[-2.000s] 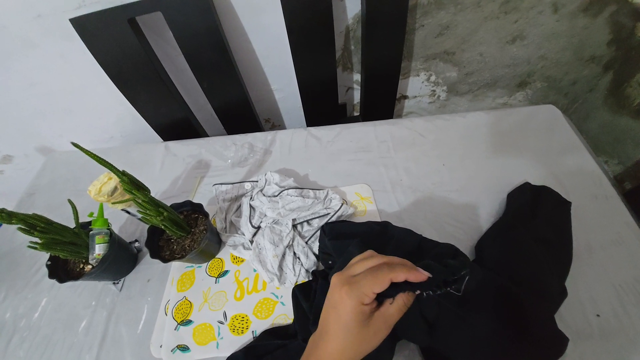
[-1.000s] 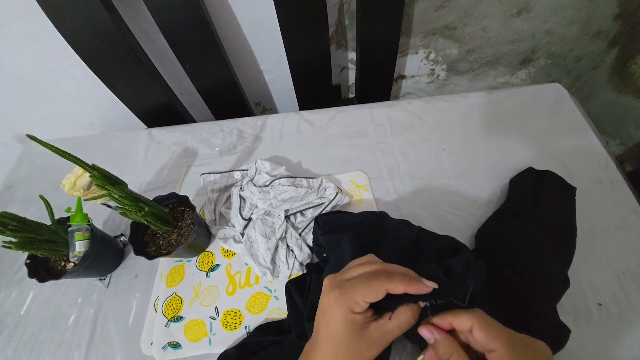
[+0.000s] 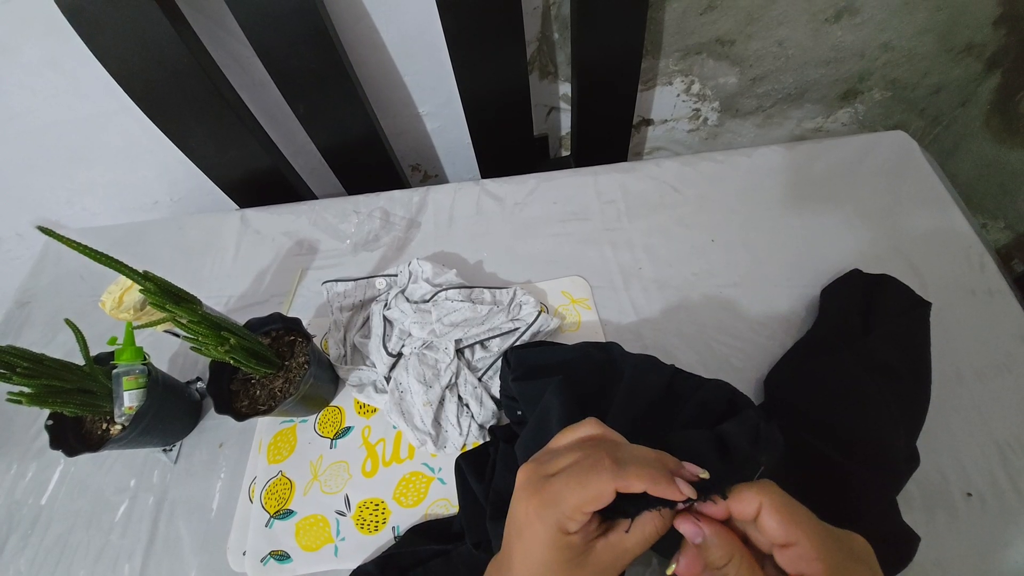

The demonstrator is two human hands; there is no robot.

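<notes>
Black cloth, apparently a garment, spreads over the lower right of the table. My left hand pinches its frayed edge between thumb and fingers. Close against it, my right hand has its thumb and forefinger together at the same edge, near the left fingertips. Whether the right fingers grip the cloth or something thin, such as a needle, is too small to tell. A crumpled white patterned garment with dark piping and a button lies just beyond the black cloth.
Lemon-print placemats lie under the garments. At the left stand two potted cacti, one in a near pot and one in a far-left pot holding a small green-capped bottle. Black slatted chair backs rise behind the table.
My right hand, not seen in the oldest frame, has come in from the lower right to the cloth's edge beside my left hand. My left hand keeps its pinch on the cloth.
</notes>
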